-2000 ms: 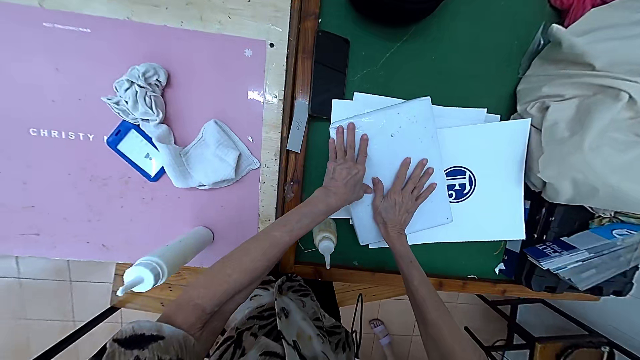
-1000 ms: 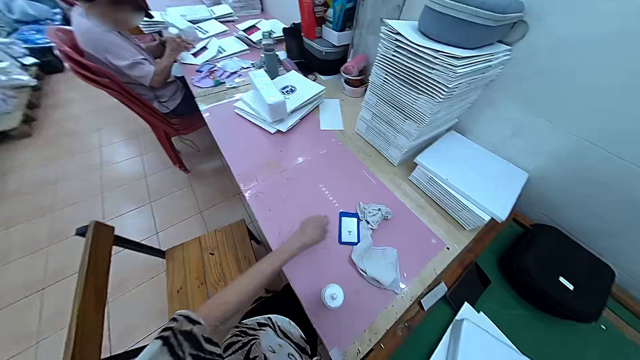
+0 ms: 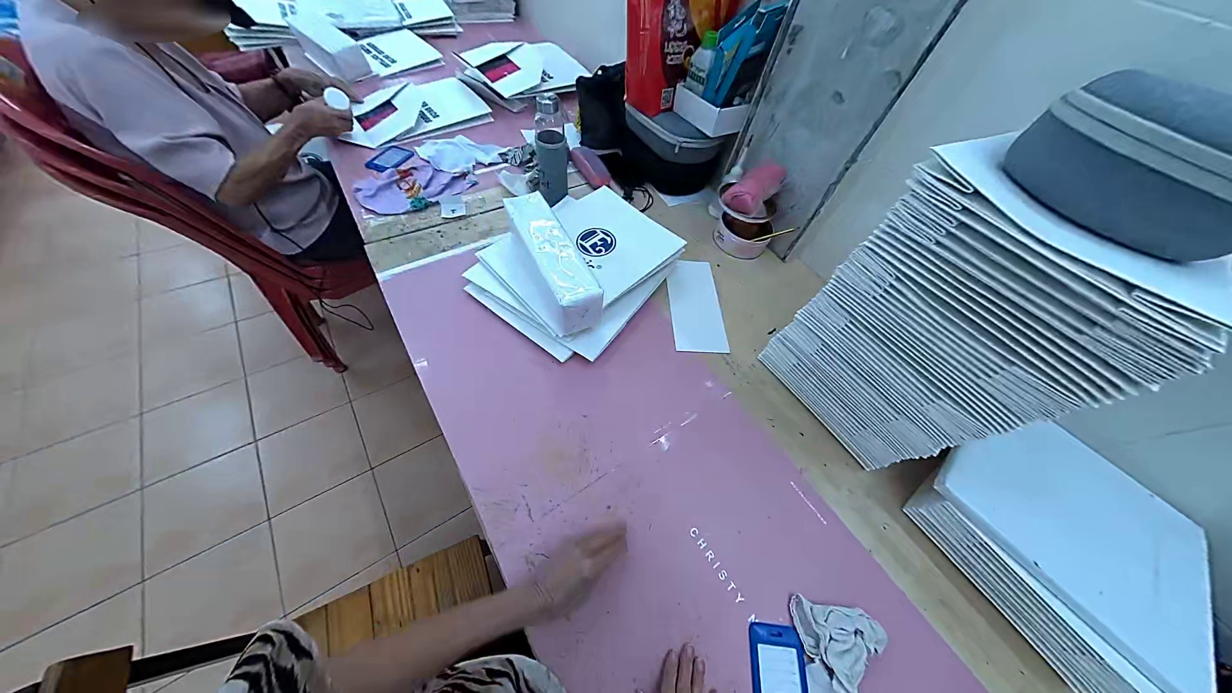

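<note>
My left hand (image 3: 585, 566) is stretched out over the pink mat (image 3: 597, 472), slightly blurred, with nothing visible in it. At the bottom edge, the fingers of my right hand (image 3: 682, 671) lie on the mat; the rest of that hand is cut off. Just right of them is a blue-framed card holder (image 3: 778, 659), touching a crumpled light cloth (image 3: 837, 635). Farther up the mat, a plastic-wrapped white packet (image 3: 556, 269) rests on a small pile of flat white paper pieces (image 3: 635, 245) bearing a round dark blue logo.
A tall stack of folded white paper (image 3: 972, 318) with a grey case (image 3: 1136, 164) on top stands right, beside a lower white stack (image 3: 1088, 549). A co-worker's hands (image 3: 322, 111) are at the far table end, near a grey bottle (image 3: 551, 159) and a tub (image 3: 741, 236).
The view has swung far to the left. Both my hands lay flat on a white board over the green surface two seconds ago; now they are at the pink mat.
</note>
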